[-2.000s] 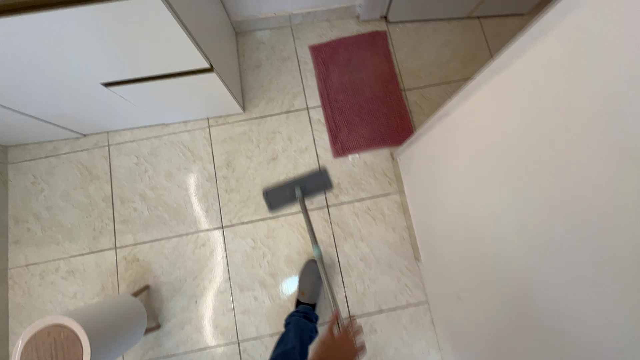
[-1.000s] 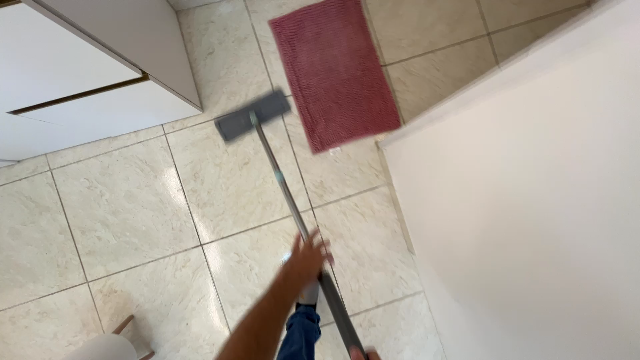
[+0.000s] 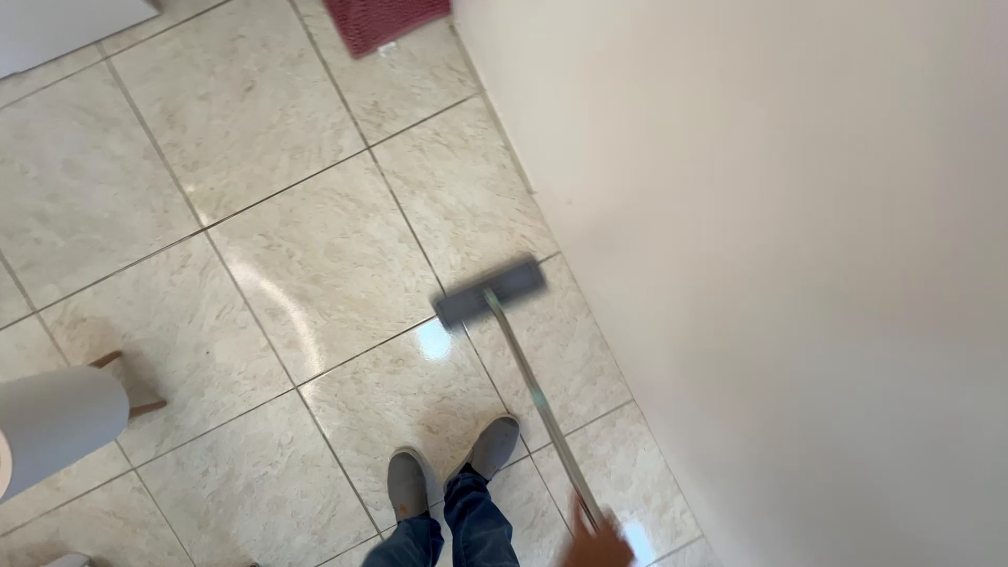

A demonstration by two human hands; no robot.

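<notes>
A flat floor mop with a blurred grey head (image 3: pixel 490 293) lies against the tiled floor in the middle of the head view, close to the white wall. Its slim metallic pole (image 3: pixel 555 429), with a teal joint, slants down to the right. My left hand (image 3: pixel 600 543) is wrapped around the pole at the bottom edge, partly cut off by the frame. My right hand is out of view.
The white wall (image 3: pixel 756 260) fills the right side. A red textured mat (image 3: pixel 386 20) is at the top. At left are a white cylindrical object with wooden legs (image 3: pixel 63 421) and a white cabinet corner (image 3: pixel 71 27). My grey shoes (image 3: pixel 407 482) stand below the mop head.
The mop head has moved away from the mat and cabinet, back toward my feet and beside the wall. My right hand, at the bottom edge one second ago, has left view. The view has shifted.
</notes>
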